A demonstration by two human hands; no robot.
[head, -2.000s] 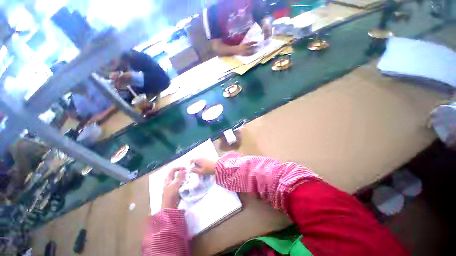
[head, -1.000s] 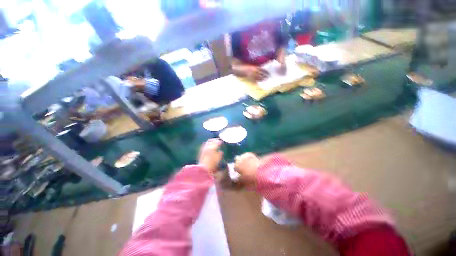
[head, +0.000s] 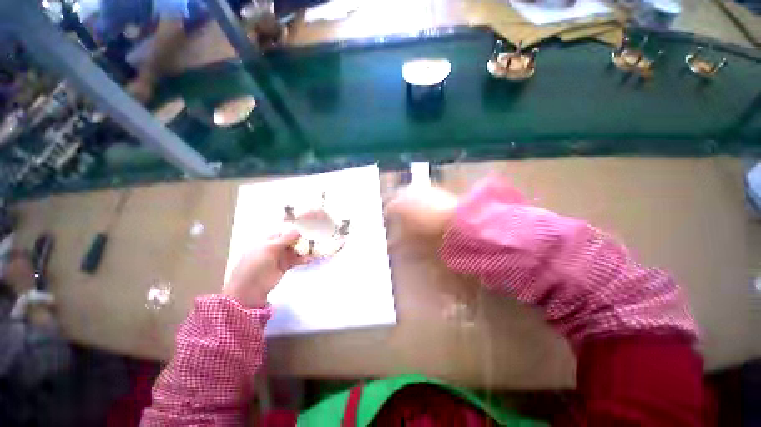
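Note:
My left hand (head: 269, 265) holds a legged metal stand (head: 321, 238) by its rim, legs up, over a stack of white paper (head: 342, 300). My right hand (head: 424, 210) is blurred, just right of the stack, near a small white block (head: 420, 173) on a dark base. Its fingers are not clear, so I cannot tell whether it holds anything.
Beyond the table (head: 667, 250), a green conveyor belt (head: 350, 100) carries a white-topped stand (head: 425, 72) and several coppery stands. A dark-handled tool (head: 96, 253) and a small white dot (head: 196, 228) lie left. Another person's arm (head: 158, 50) shows upper left.
My left hand has come back from the belt with a stand. My right hand remains near the white block. The white bundle beside my right forearm no longer shows. The view has tilted down.

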